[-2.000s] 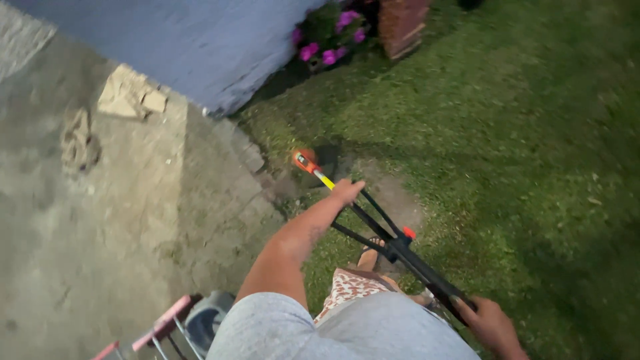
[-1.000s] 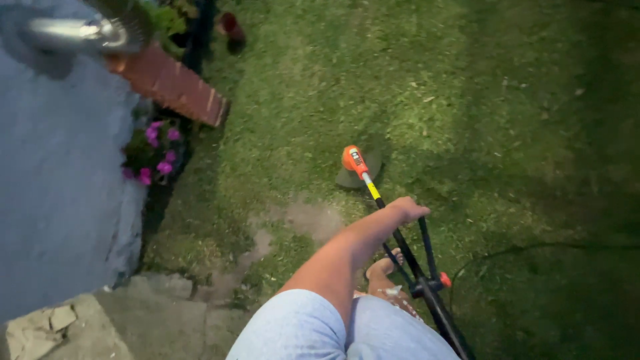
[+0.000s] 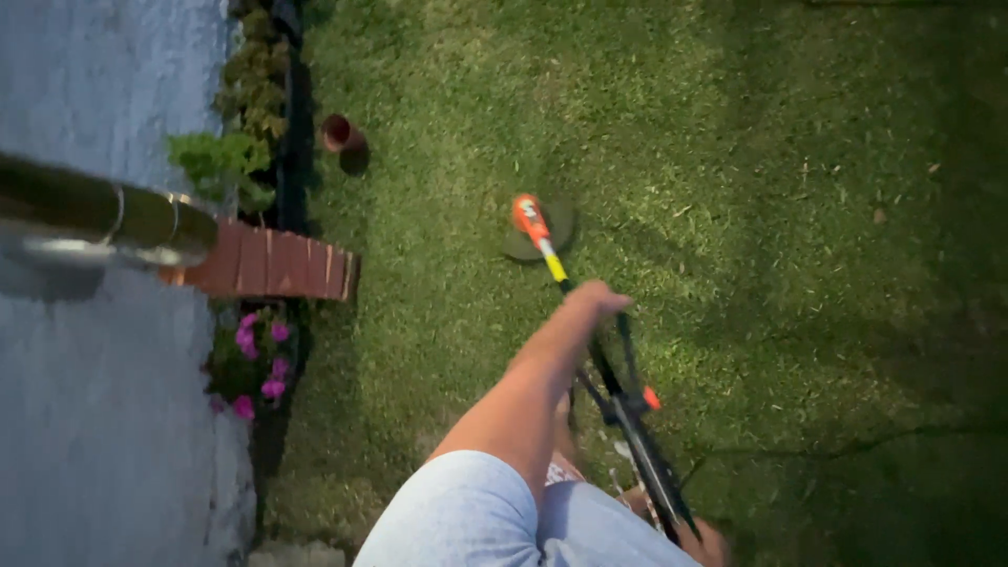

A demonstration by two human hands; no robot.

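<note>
A string trimmer (image 3: 642, 445) with a black shaft, a yellow band and an orange head (image 3: 529, 216) slants across the head view. Its round guard (image 3: 555, 236) is over the grass. My left hand (image 3: 596, 299) is closed on the front handle loop, just behind the yellow band. At the bottom edge my right hand (image 3: 703, 543) grips the rear end of the trimmer; its fingers are partly hidden and blurred. An orange knob (image 3: 651, 398) sits on the handle bracket.
A pale wall (image 3: 110, 409) runs down the left, with a metal pipe (image 3: 94, 209), a brick ledge (image 3: 276, 262), pink flowers (image 3: 273, 386) and green plants (image 3: 224, 161) beside it. A reddish pot (image 3: 340, 135) stands on the grass. A dark cable (image 3: 827, 454) crosses the lawn at right.
The view has swung strongly away from the paving toward the lawn. Both hands have stayed with the trimmer, and its head is now farther out over grass, away from the paving's edge.
</note>
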